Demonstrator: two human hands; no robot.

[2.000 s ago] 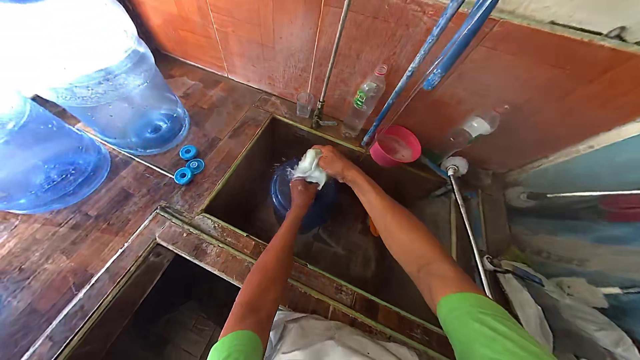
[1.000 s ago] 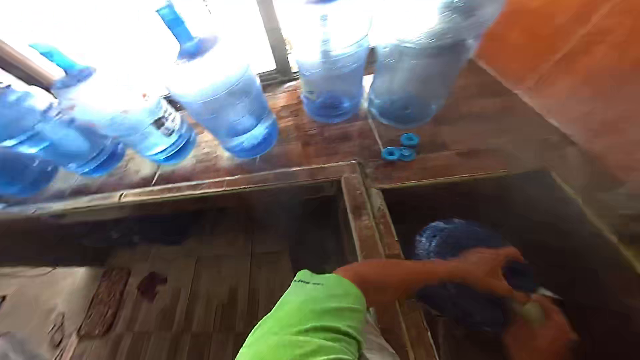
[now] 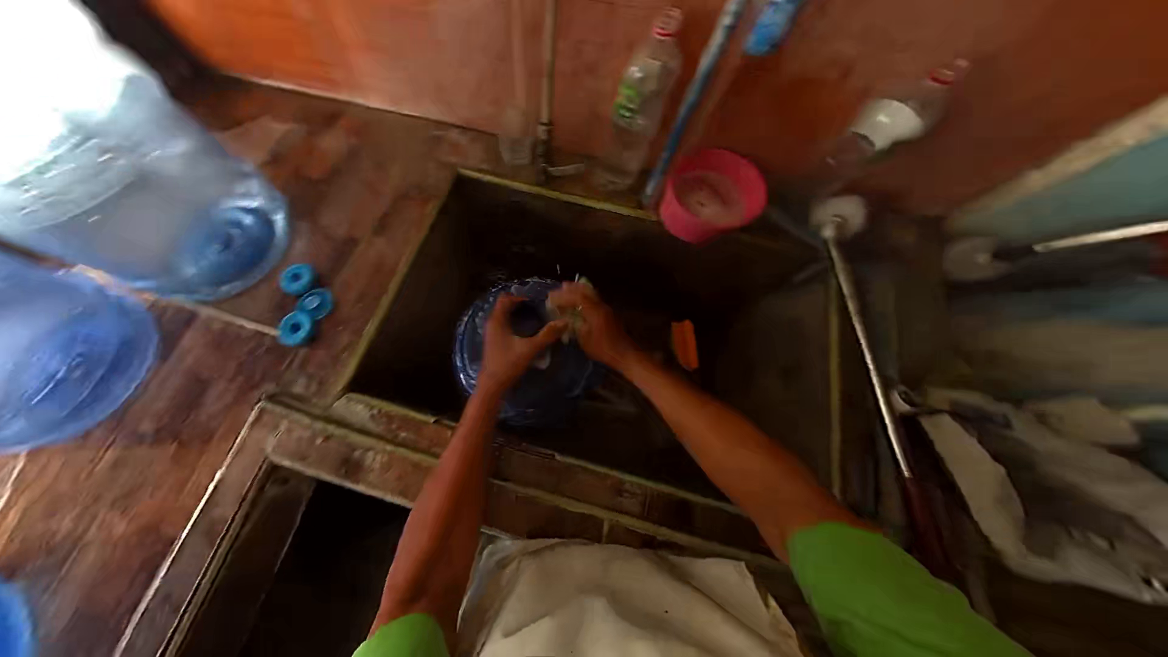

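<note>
A large blue plastic water jug [image 3: 547, 383] stands in a dark tiled basin, its neck upward. My left hand [image 3: 513, 342] curls around the jug's neck with thumb and fingers. On the right side of the neck, my right hand [image 3: 591, 324] holds a pale, crumpled cloth or sponge [image 3: 573, 319], mostly hidden by the fingers. An orange object [image 3: 684, 344] lies in the basin to the right of the jug. Several blue ring-shaped caps [image 3: 315, 303] rest on the tiled ledge left of the basin.
Large blue water jugs [image 3: 64, 356] stand on the tiled counter at left. Behind the basin are a clear plastic bottle [image 3: 643, 100], a pipe [image 3: 546, 82] and a pink bowl [image 3: 712, 196]. A long metal-handled brush [image 3: 862, 338] leans at right. Another opening [image 3: 328, 566] lies at lower left.
The view has swung left and back. Two seconds ago both hands were together at the pale cloth above the jug; now my left hand is around the jug's neck.
</note>
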